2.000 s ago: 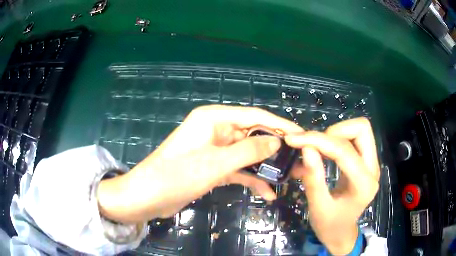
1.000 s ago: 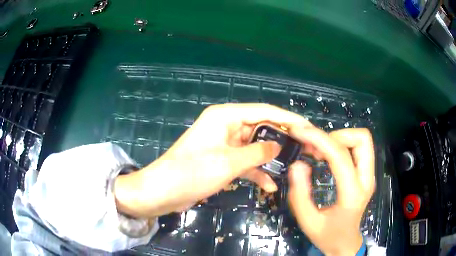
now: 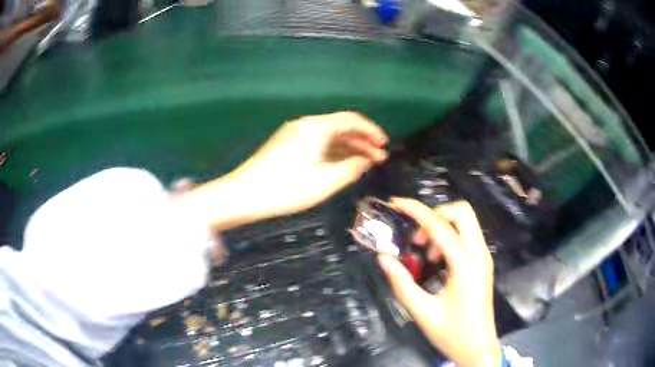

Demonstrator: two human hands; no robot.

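Observation:
The view is blurred. My right hand holds the watch housing by its edges between thumb and fingers, above the front left of the black press fixture. The housing's face shines white. My left hand is apart from the housing, up and left of it, with its fingers curled together. Whether a small part is between its fingertips cannot be told. Part of the red emergency stop shows behind the housing and right fingers.
The clear blister tray lies below my left forearm, with tan bits in it. The press fixture's clear guard rises at the right. Small metallic parts show on the machine top. The green mat runs behind.
The view has swung right toward the press fixture. My left hand has let go of the housing and moved away from it. My right hand now holds the housing alone.

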